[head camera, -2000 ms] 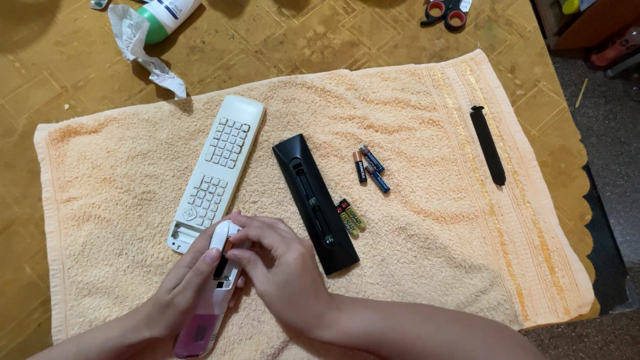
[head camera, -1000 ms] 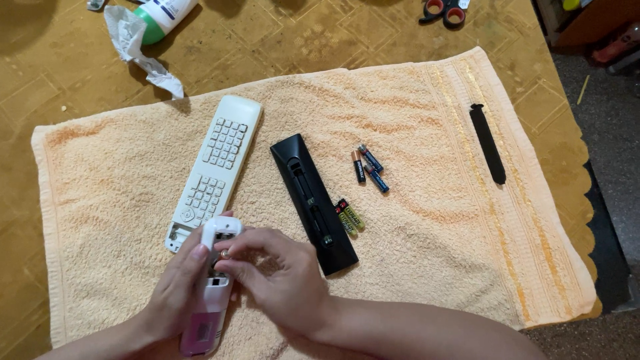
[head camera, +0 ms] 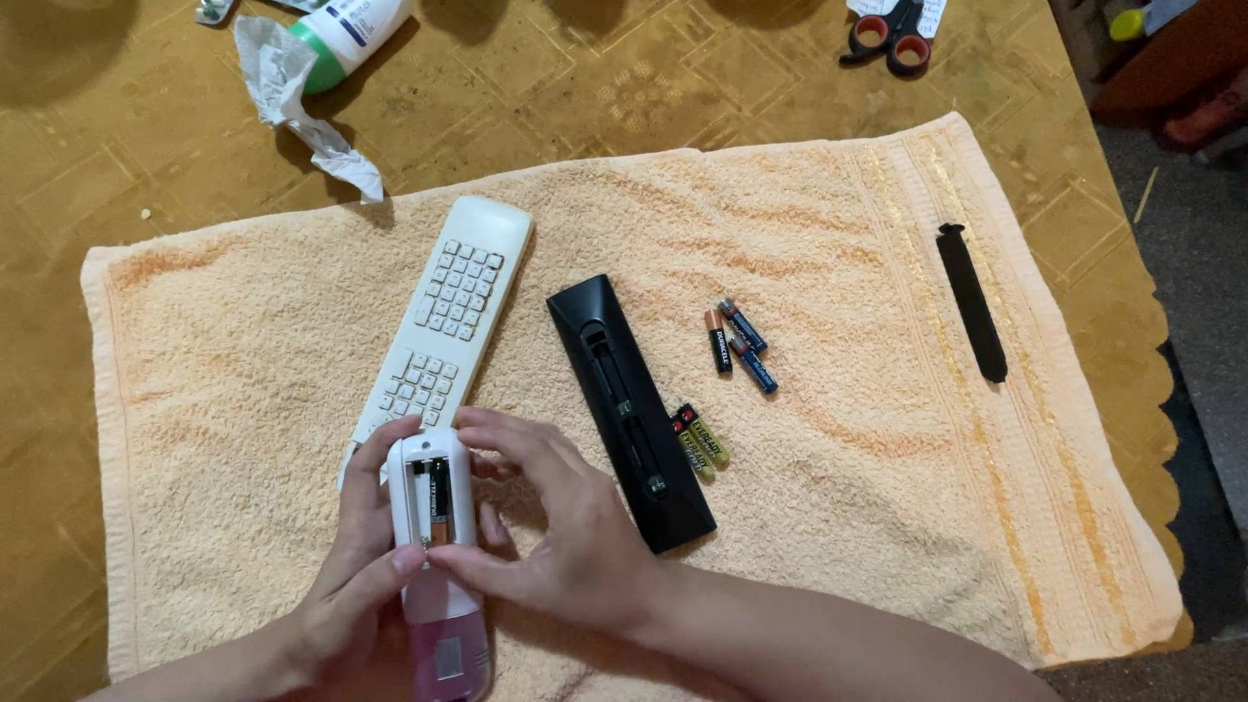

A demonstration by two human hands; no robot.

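Observation:
A white and pink handheld device [head camera: 447, 595] has its battery compartment uncovered, with one Duracell battery [head camera: 440, 497] visible inside. My left hand [head camera: 356, 556] grips the device along its left side, thumb at the lower edge of the compartment. My right hand [head camera: 556, 526] holds the other side, its thumb by the battery's copper end. Partly behind the hands lies a white remote with many keys [head camera: 458, 292]. To the right is a black remote [head camera: 634, 419], its long battery compartment exposed. Eveready batteries [head camera: 700, 444] touch its right edge; Duracell and blue batteries [head camera: 741, 341] lie beyond.
Everything in use rests on a peach towel [head camera: 829, 536] over a patterned tablecloth [head camera: 643, 88]. A narrow black cover [head camera: 971, 302] lies near the towel's right end. Scissors [head camera: 889, 39] are at the top right; crumpled tissue [head camera: 302, 107] and a green-and-white bottle [head camera: 346, 39] are at the top left.
My right fingers have moved off the compartment to the device's side, showing the battery inside. The remotes and loose batteries have stayed in place.

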